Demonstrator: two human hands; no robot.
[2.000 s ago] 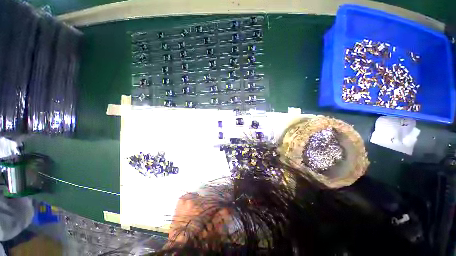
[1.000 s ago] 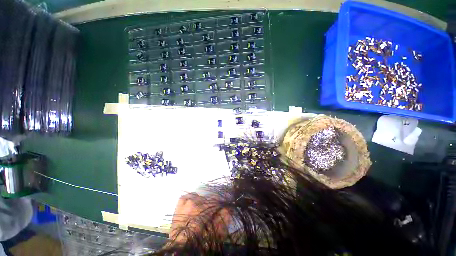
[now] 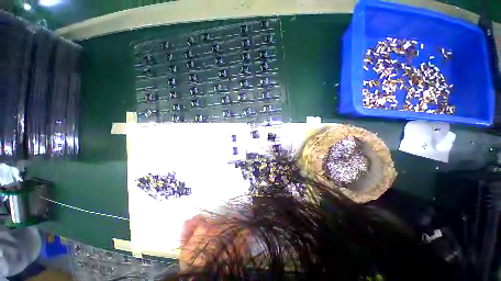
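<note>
The white work sheet [image 3: 159, 148] lies in front of me. A small pile of dark components [image 3: 163, 185] is on its left part, and a larger pile [image 3: 269, 171] is right of the middle, with several single pieces near the sheet's top edge. My left hand [image 3: 206, 239] shows at the bottom of the sheet, partly covered by dark hair; its fingertips and anything in them are hidden. My right hand is not visible; hair covers the lower right. The tan ring dish [image 3: 380, 184] holds silvery small parts [image 3: 347, 159].
A clear blister tray [image 3: 209, 71] with dark parts lies beyond the sheet. The blue bin [image 3: 351, 82] stands at upper right, above crumpled white paper [image 3: 427, 140]. Stacked trays [image 3: 41, 93] stand left. A spool [image 3: 17, 207] with a thin line is lower left; another tray [image 3: 110, 262] lies below.
The whole view has shifted slightly, with the bin, dish and sheet appearing a little further left. The component piles look unchanged. My left hand stays at the bottom of the sheet.
</note>
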